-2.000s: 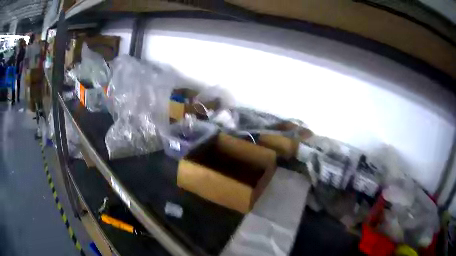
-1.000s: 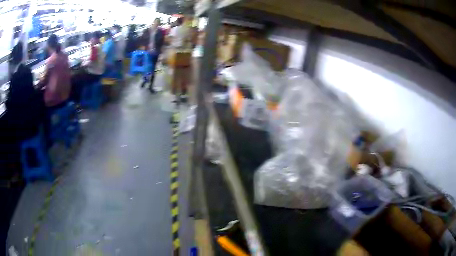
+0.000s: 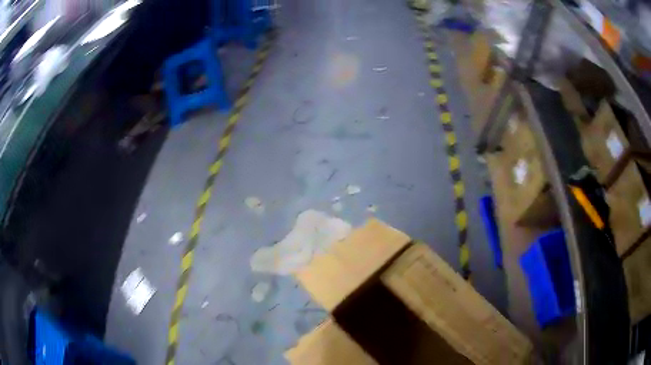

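An open brown carton point(image 3: 457, 303) with its flaps spread is at the bottom centre-right, close in front of me, over the grey floor. Its inside is dark and I cannot tell what it holds. No hand shows, so I cannot tell whether it is held or stands on the floor. Neither my left hand nor my right hand is in view.
Yellow-black tape point(image 3: 452, 153) runs along both aisle sides. A blue stool point(image 3: 194, 80) stands at left. At right are the rack's shelf edge point(image 3: 564, 207), cartons, a blue bin point(image 3: 548, 278) and an orange-handled tool point(image 3: 587, 207). Pale scraps point(image 3: 300, 242) lie on the floor.
The view has swung left and down from the rack shelf to the aisle floor. The open carton at the bottom has come into view. The plastic bags have mostly left the picture.
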